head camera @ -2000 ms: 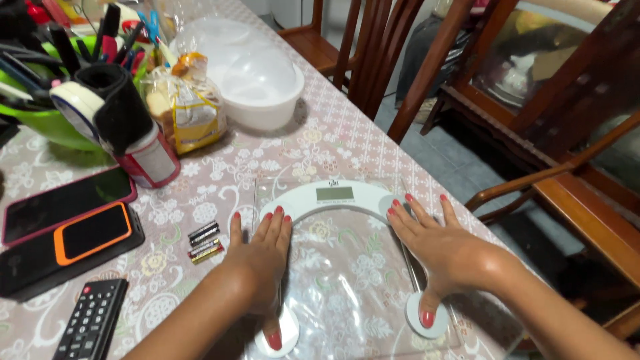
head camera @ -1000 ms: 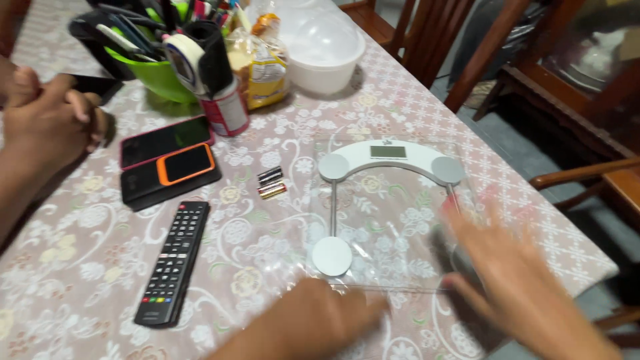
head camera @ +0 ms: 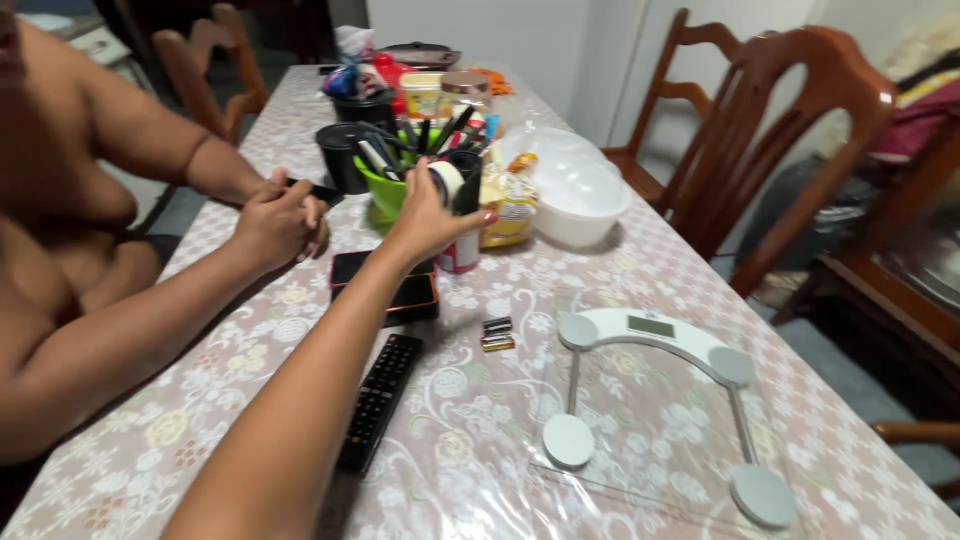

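My left hand [head camera: 439,217] reaches over the table to a white roll of tape [head camera: 448,184] and a black cylindrical item [head camera: 466,180], which stand above a red-and-white can [head camera: 459,253]. Its thumb and fingers are spread around them; whether they grip is unclear. My right hand is out of view. A clear glass scale [head camera: 651,405] with a grey display and round metal-coloured pads lies at the right. Several small batteries [head camera: 497,334] lie left of the scale. A black remote control [head camera: 386,397] lies partly behind my forearm.
Beyond my hand stand a green container of pens [head camera: 382,187], a yellow food bag [head camera: 510,206] and white plastic bowls [head camera: 577,210]. Two phone-like devices [head camera: 420,296] lie beneath my forearm. Another person's clasped hands [head camera: 281,221] rest at the left edge. Wooden chairs [head camera: 787,112] flank the table.
My left hand has moved from beside the scale to the tape and the can. My right hand has left the view. The view has swung up and left, showing more of the other person.
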